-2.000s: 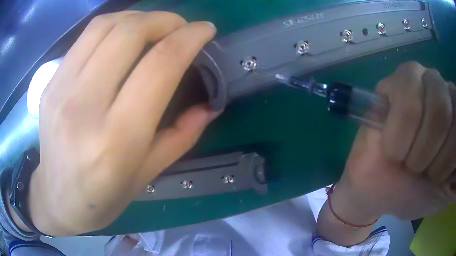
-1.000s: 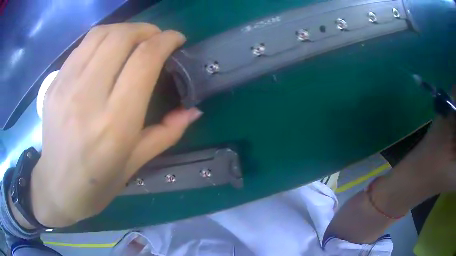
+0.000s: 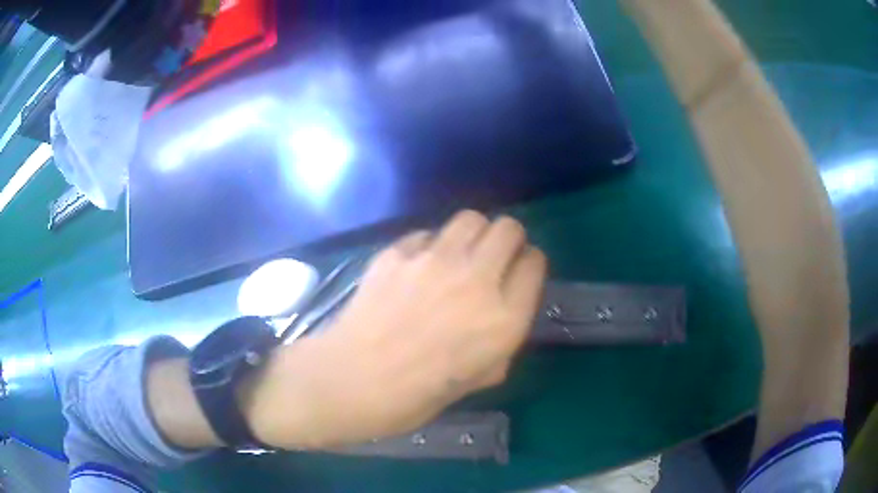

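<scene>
A grey studded strip part (image 3: 616, 313) lies on the green mat. My left hand (image 3: 414, 332) covers its left end; its fingers are curled and partly hidden, so I cannot tell whether it grips the strip. A second grey strip (image 3: 452, 438) lies nearer to me, its left part hidden under my left hand and wrist. Thin silver tweezers (image 3: 332, 297) lie beside my left hand, next to a white disc (image 3: 278, 287). My right forearm reaches up along the right side, but my right hand is cut off by the top edge. The syringe is not in view.
A wide glossy black board (image 3: 385, 116) lies behind my left hand. A red bin (image 3: 231, 43) stands at its back left. A crumpled white wipe (image 3: 96, 130) hangs at the left beside a dark body. Blue tape (image 3: 43, 361) marks the mat at far left.
The view has shifted towards the board. My right arm has moved from the lower right to reach far forward, and its hand has left the picture. My left hand's fingers now cover the strip's end.
</scene>
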